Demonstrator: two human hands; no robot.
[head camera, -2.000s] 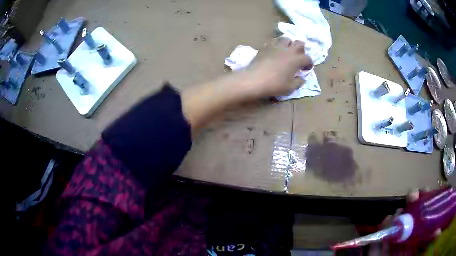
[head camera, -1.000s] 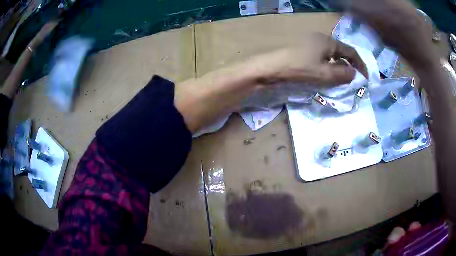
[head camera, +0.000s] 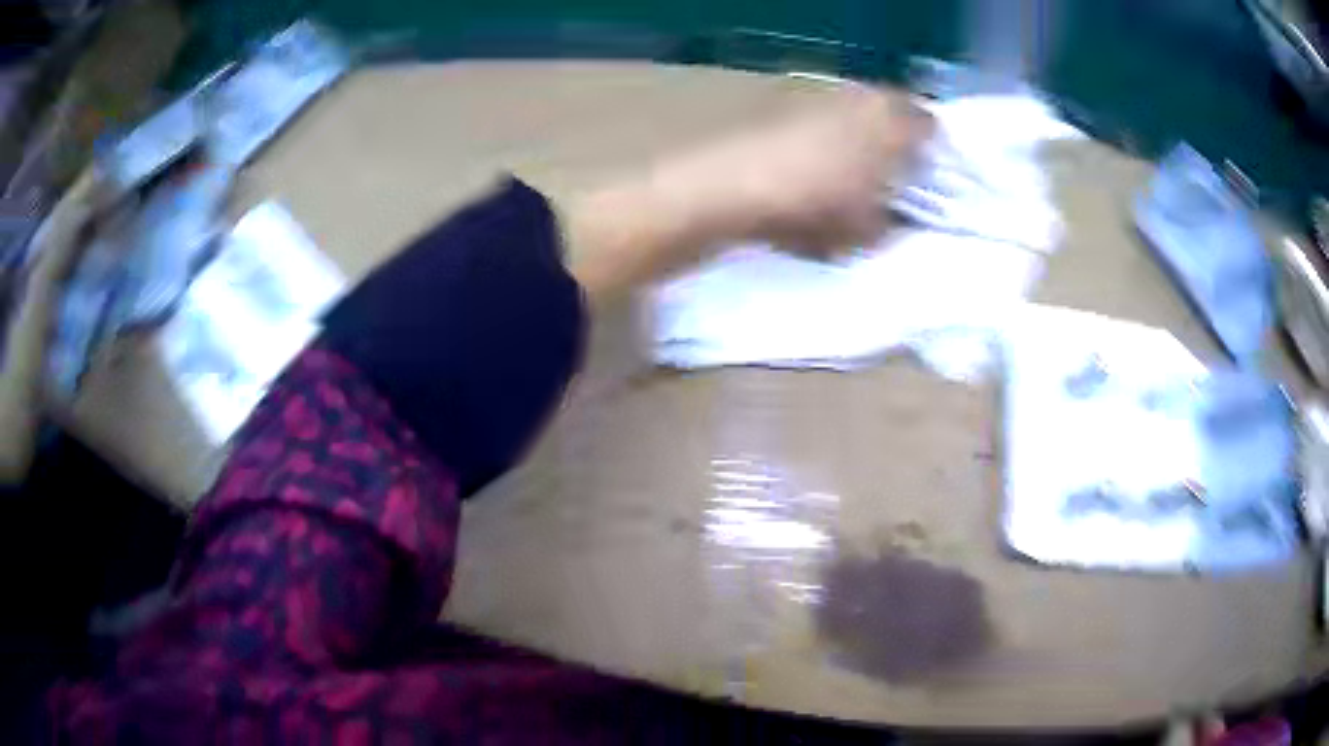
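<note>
The frame is blurred. My left hand reaches across the board from the left. Its fingers are on the bunched upper part of a white cloth and look closed on it. The cloth's lower part lies spread on the board and reaches the near white four-post plate. The plate lies flat at right, posts up. My right hand is cut off at the bottom right edge. Only blurred fingertips show, beside a sliver of the red bottle.
Pale blue four-post plates overlap or stand behind the white plate, with shiny discs at the far right. Another white plate and several bluish plates lie at left, by another person's arm. A dark stain marks the board.
The view has swung. The cloth, bunched two seconds ago, is now spread lower and wider. My left hand has moved off the right-hand plate's edge. The other person's arm at right is gone.
</note>
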